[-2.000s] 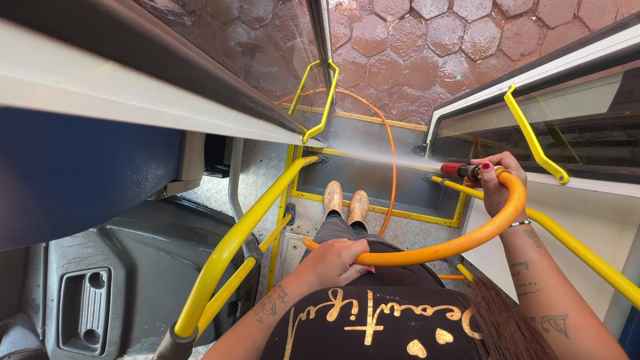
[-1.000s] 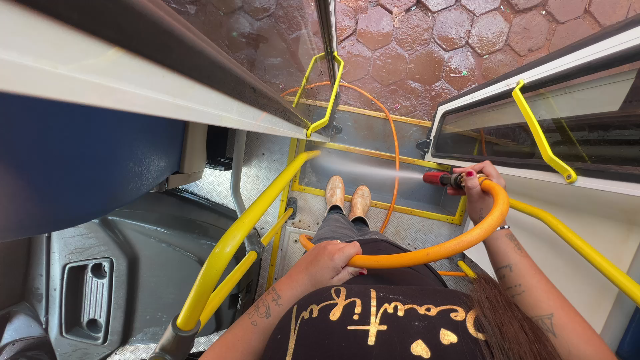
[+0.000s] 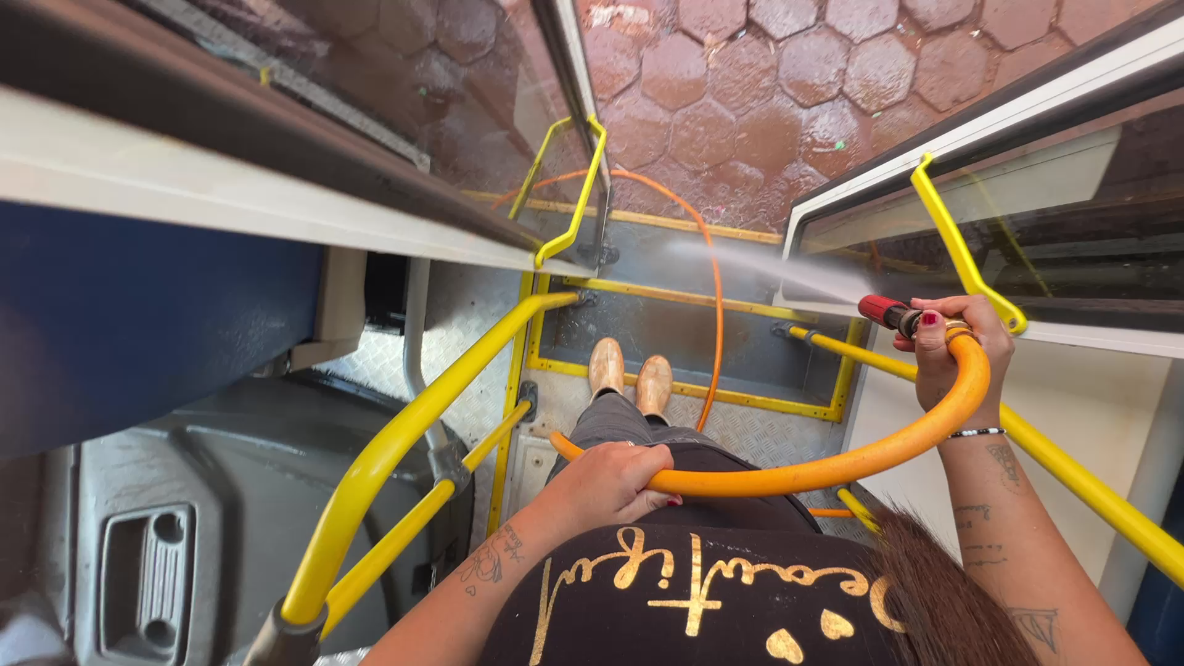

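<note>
My right hand (image 3: 962, 356) grips the end of an orange hose (image 3: 832, 467) at its red and black spray nozzle (image 3: 885, 313). A fan of water leaves the nozzle toward the left, over the vehicle's lower metal step (image 3: 647, 254). My left hand (image 3: 615, 481) is closed around the same hose near my waist. From there the hose bends up in an arc to my right hand. A thinner stretch of orange hose (image 3: 718, 324) crosses the steps and loops onto the paving outside. My boots (image 3: 607, 368) stand at the top edge of the steps.
Yellow handrails (image 3: 370, 462) flank the steps on both sides. Glazed door leaves with yellow handles (image 3: 962, 250) stand open left and right. A dark grey molded housing (image 3: 268, 499) is at the lower left. Wet hexagonal pavers (image 3: 740, 74) lie outside, beyond the yellow-edged steps (image 3: 684, 388).
The water jet, level across the upper step area two seconds ago, now slants up and left from the nozzle toward the outer step. Both hands have kept their hold on the hose.
</note>
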